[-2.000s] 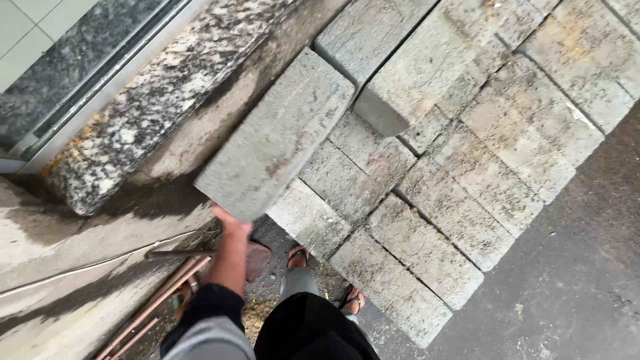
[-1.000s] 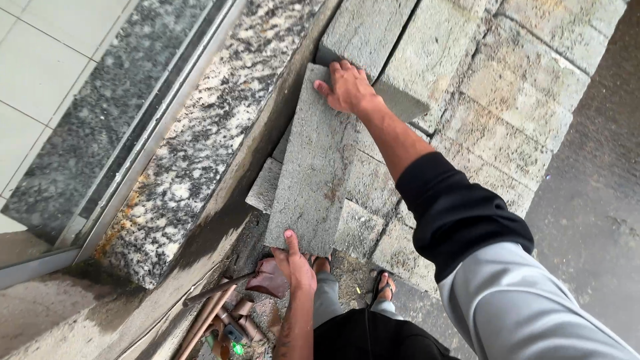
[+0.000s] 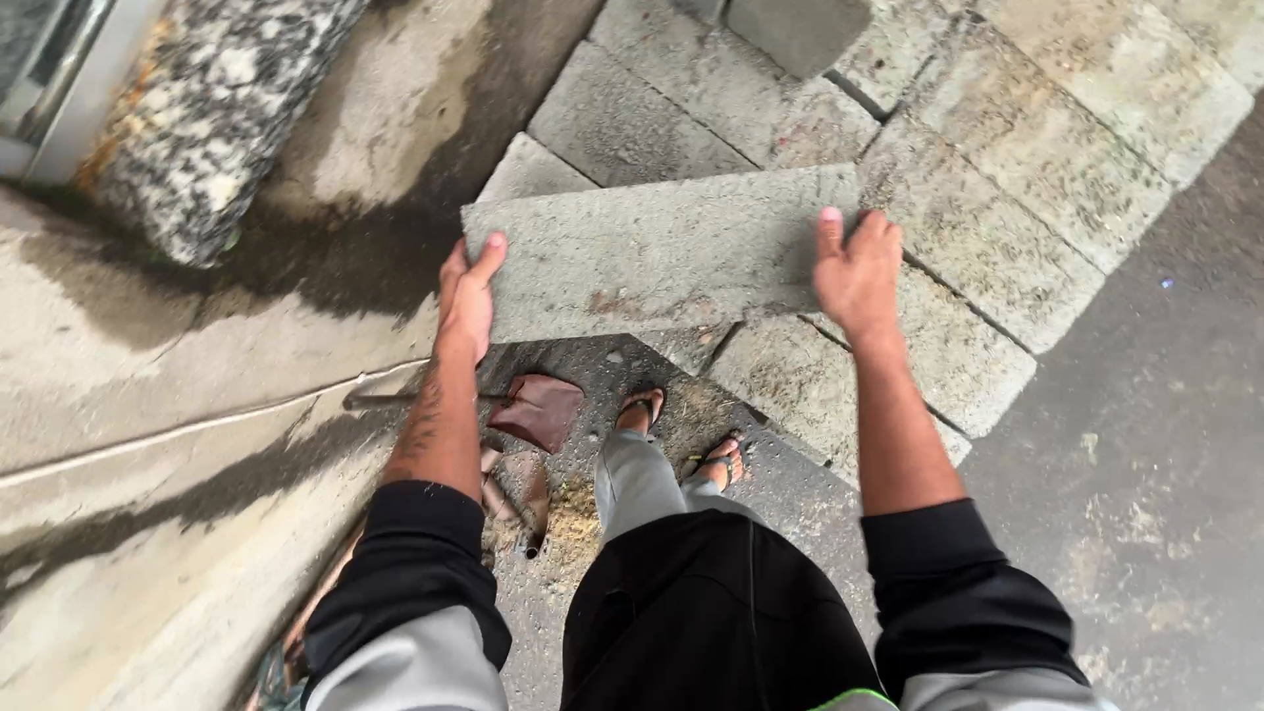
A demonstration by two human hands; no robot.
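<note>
A long grey concrete block (image 3: 662,252) is held level across the front of me, between both hands. Its left end is gripped by my left hand (image 3: 468,296), the thumb on the upper face. My right hand (image 3: 861,267) grips the right end, thumb also on top and fingers round the end. Beneath and beyond the held block lies a stack of similar concrete blocks (image 3: 997,188), laid close together in rows. One more block (image 3: 800,35) sits on top of the stack at the upper edge of the view. The undersides of the held block are hidden.
A speckled granite slab (image 3: 232,109) juts out at upper left above a stained wall (image 3: 365,118). A thin cable (image 3: 217,420) runs along the wall. A hoe-like tool with a reddish blade (image 3: 538,413) and pipe pieces (image 3: 504,499) lie near my sandalled feet (image 3: 723,459).
The block has swung from slanting to roughly crosswise and come away from the neighbouring blocks. My right hand, out of view at first, then near the block's far end, now holds its right end.
</note>
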